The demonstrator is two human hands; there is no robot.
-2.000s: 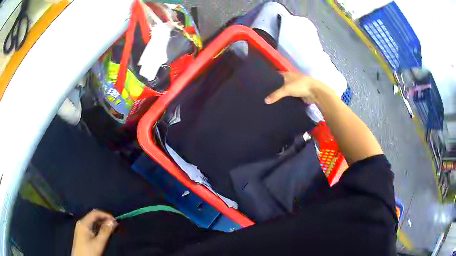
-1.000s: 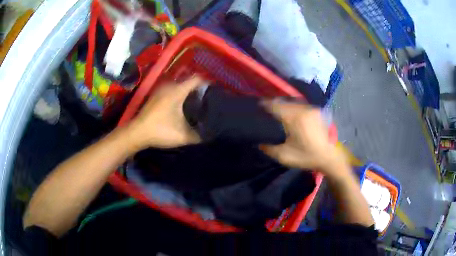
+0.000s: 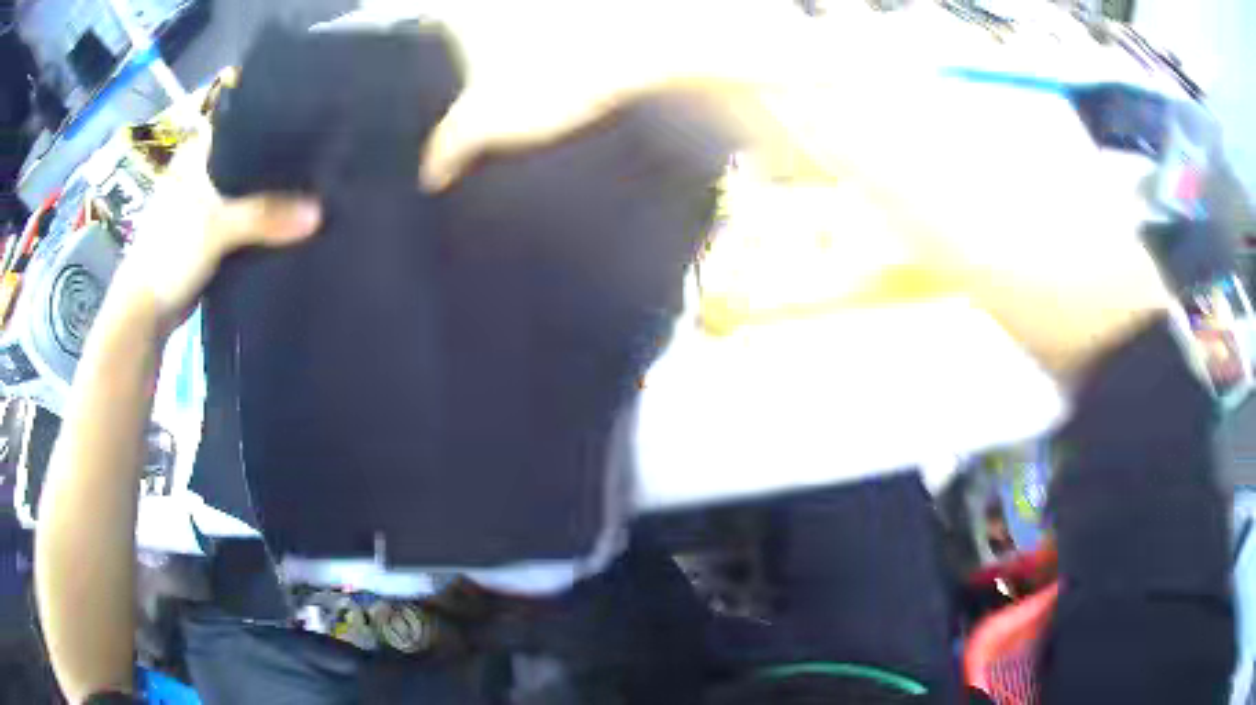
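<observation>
A large black cloth panel [image 3: 427,372] hangs in front of me, its lower edge over the table's front with a pale strip showing beneath. My left hand [image 3: 248,241] is at the panel's upper left, thumb on its face and fingers hidden behind the cloth, holding it. My right hand [image 3: 462,131] is at its upper right, thumb on the cloth and blurred by glare, also holding it. The cloth's top part is bunched or folded between the hands.
The white table [image 3: 827,413] is overexposed, with a yellow-orange strip [image 3: 854,296] across it. A round grey machine part [image 3: 80,296] stands at left. A red basket [image 3: 1012,640] is at lower right. A green cord [image 3: 840,672] curves over dark clothing.
The view has turned from the red basket to the machine table. Both hands have lifted black cloth out of the basket area and now hold it raised at the table.
</observation>
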